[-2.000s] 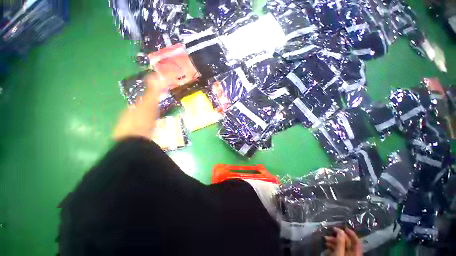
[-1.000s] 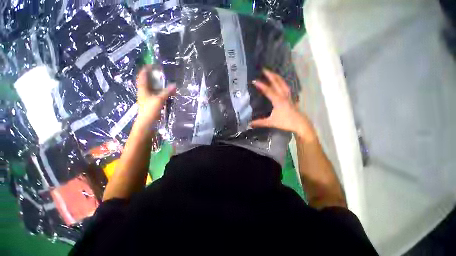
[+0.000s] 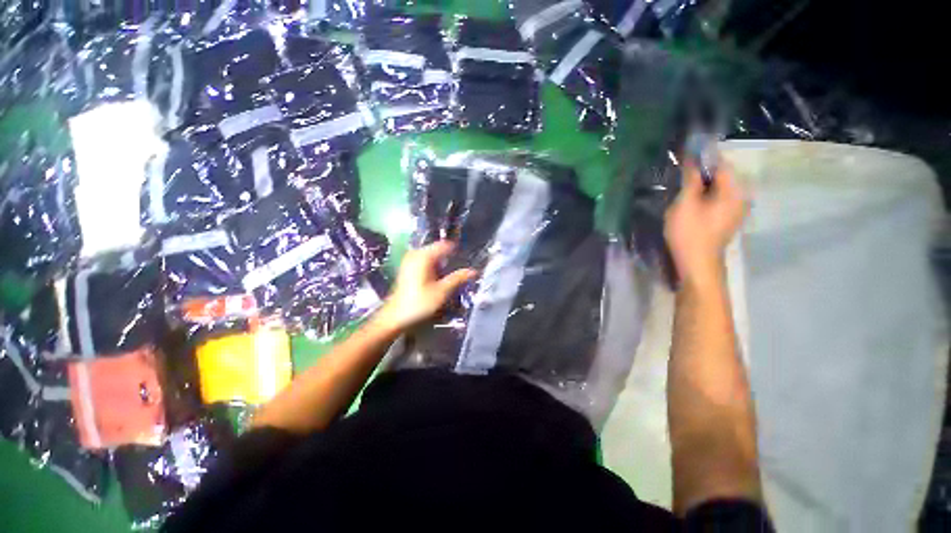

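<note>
A dark bagged garment (image 3: 553, 281) with a pale printed strip lies in front of my body. My left hand (image 3: 425, 286) rests on its left side, fingers spread, thumb apart. My right hand (image 3: 709, 208) is raised at the near-left rim of the large white bin (image 3: 845, 271), closed on a dark bagged garment (image 3: 667, 135) that is blurred by motion. The blur hides that packet's outline.
Piles of dark bagged garments (image 3: 302, 187) cover the green floor (image 3: 391, 187) at left and ahead. A white rectangle (image 3: 107, 177), a red-pink packet (image 3: 117, 398) and a yellow packet (image 3: 245, 364) lie at left. Dark, unclear shapes stand behind the bin.
My right hand has moved from above the packets in front of me to the right and forward, with a dark packet in it. My left hand has moved right and down onto the remaining packet.
</note>
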